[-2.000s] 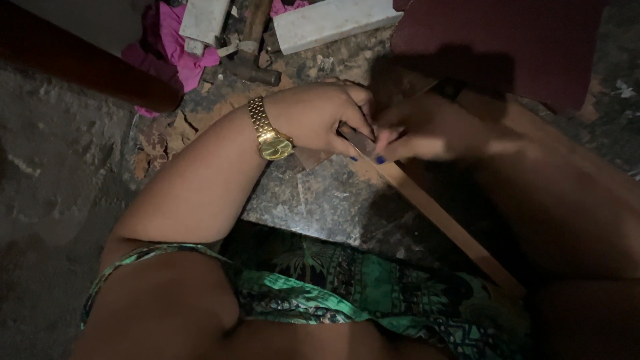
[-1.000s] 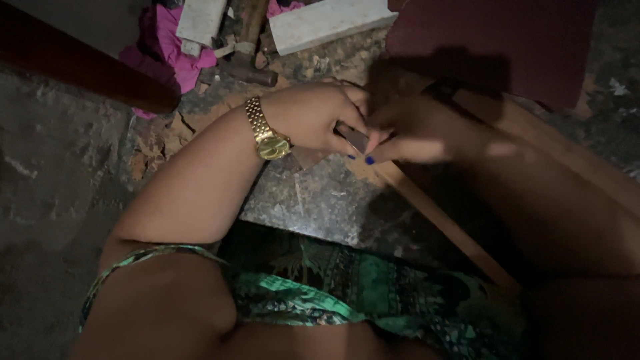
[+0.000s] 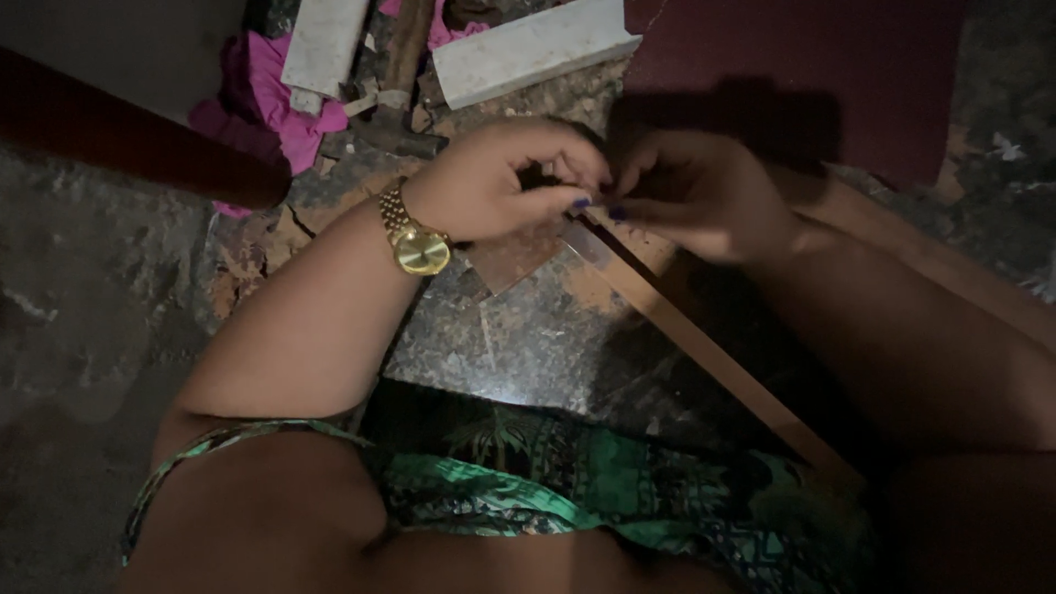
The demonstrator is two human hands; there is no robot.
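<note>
My left hand (image 3: 503, 181), with a gold watch (image 3: 421, 251) on its wrist, pinches with thumb and fingers at the upper end of a long tan strip (image 3: 701, 338), perhaps leather. My right hand (image 3: 701, 194) meets it there, its thumb and forefinger tips close together. What lies between the fingertips is too small and dim to tell. The strip slants down to the right toward the green patterned clothing. A small translucent piece (image 3: 584, 243) shows at its upper end. Below my left hand lies a thin brownish square sheet (image 3: 516, 257) on the stone slab (image 3: 487, 346).
A hammer (image 3: 404, 136) lies beyond my left hand, beside pink cloth (image 3: 285, 107) and two whitish blocks (image 3: 528, 54) (image 3: 326, 45). A dark red sheet (image 3: 891, 91) is at the upper right. A dark reddish bar (image 3: 140, 136) juts in from the left.
The dark flat piece that showed at my left fingers no longer shows there. My right hand has opened its curl somewhat, and the translucent piece at the strip's end now shows.
</note>
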